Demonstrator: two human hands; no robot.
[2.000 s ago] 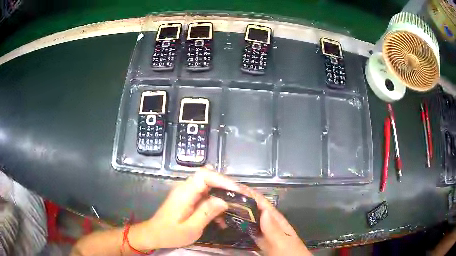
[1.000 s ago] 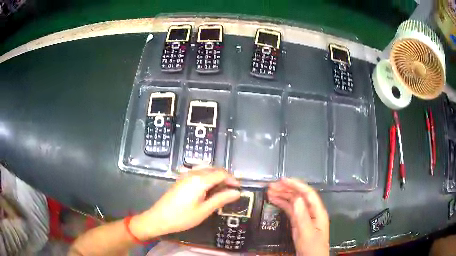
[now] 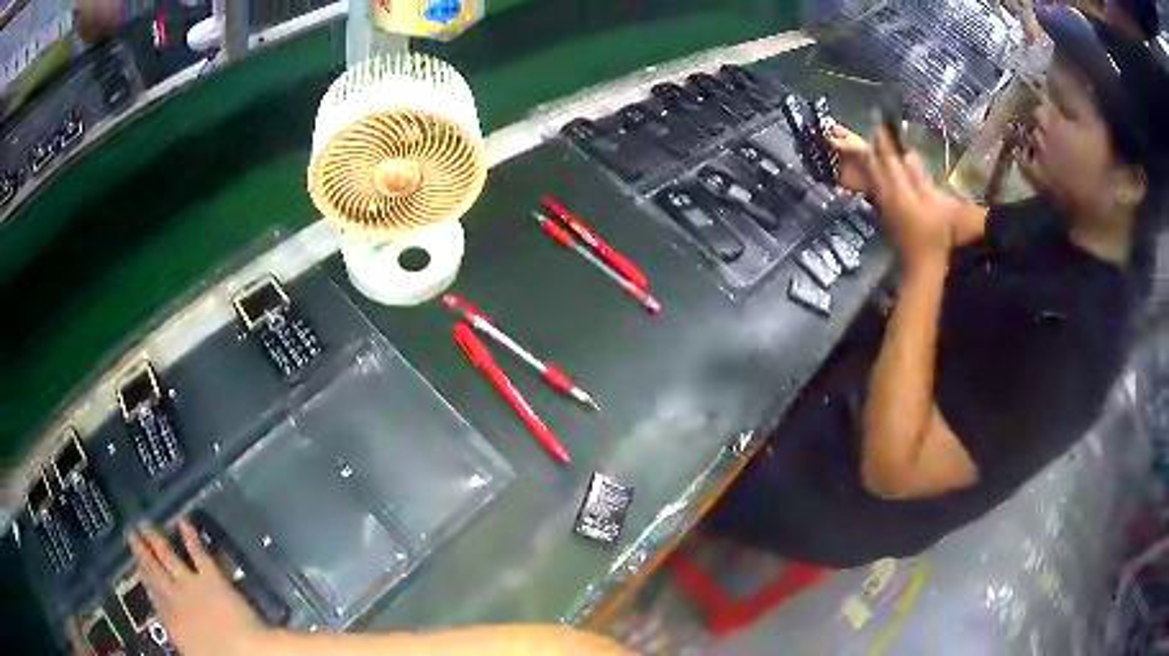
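My right hand (image 3: 199,596) reaches in from the bottom, at the lower left, with its fingers spread over the clear blister tray (image 3: 436,449). No object shows in its fingers; its underside is hidden. A dark phone-sized object (image 3: 244,570) lies beside the fingers. Two phones in the near row, one with its gold-framed screen (image 3: 139,600) showing, are partly covered by the hand or cut off. Several black keypad phones, such as this one (image 3: 151,423), lie in the far row, screens dark. My left hand is out of the picture.
A cream fan (image 3: 397,173) stands behind the tray. Red pens (image 3: 513,391) and a small black piece (image 3: 603,506) lie to its right. Further right, a seated person (image 3: 1013,333) in black holds dark phones beside another tray (image 3: 731,263).
The view has swung right. My hands have parted; only the right one shows, now over the tray's left part. A dark object now lies in the near row beside it.
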